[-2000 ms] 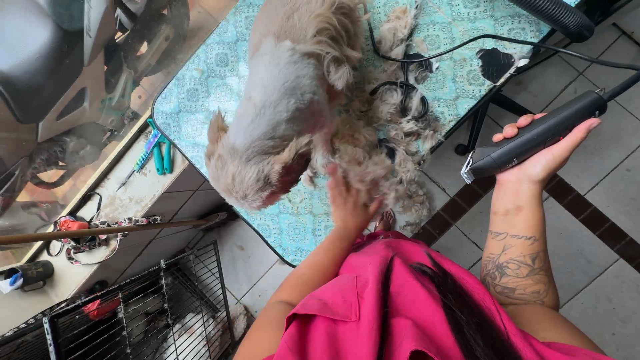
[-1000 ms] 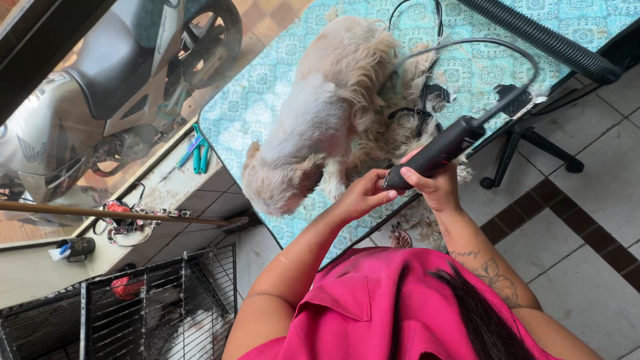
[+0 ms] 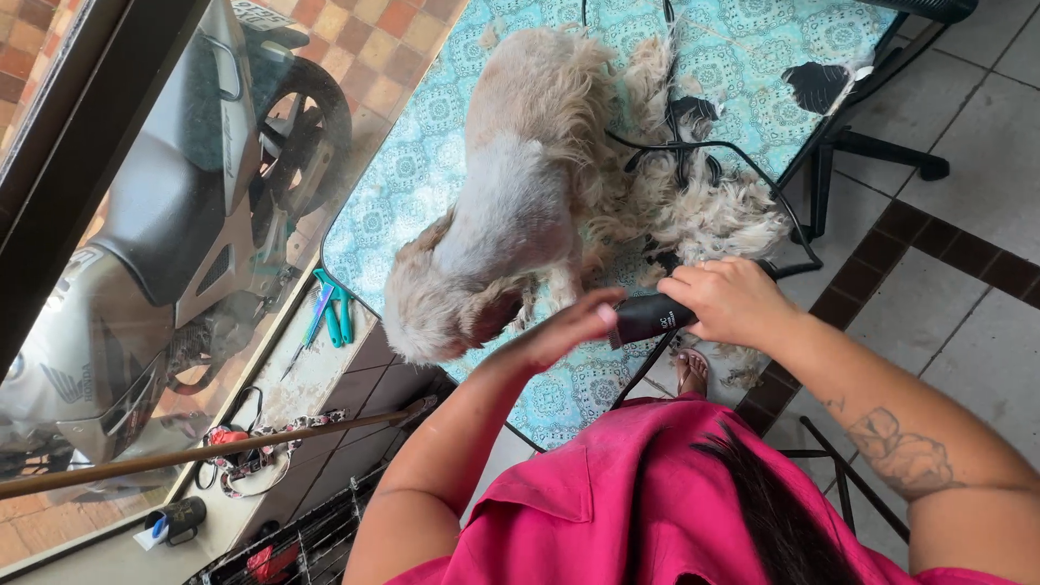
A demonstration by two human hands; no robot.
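A dog (image 3: 520,195) with a partly clipped cream coat stands on a grooming table covered in patterned turquoise cloth (image 3: 414,154), its head toward the near left corner. My right hand (image 3: 727,301) is closed around a black electric hair clipper (image 3: 650,318) over the table's near edge. The clipper's blade end points left. Beside that end is my left hand (image 3: 573,325), its fingers extended near the blade; whether they touch it I cannot tell. Loose clipped fur (image 3: 715,219) lies right of the dog, with black cords (image 3: 691,146) running over it.
On the ledge at left lie scissors (image 3: 313,325), a teal-handled tool (image 3: 340,317), a patterned harness (image 3: 260,455) and a dark mug (image 3: 180,520). A wooden pole (image 3: 203,451) crosses above the ledge. A wire cage (image 3: 325,528) stands below. Behind glass is a motorcycle (image 3: 154,211).
Two seconds ago my left hand was by the dog and fur, and the clipper lay in my open right palm off to the right. Both hands have since come together around the clipper's position.
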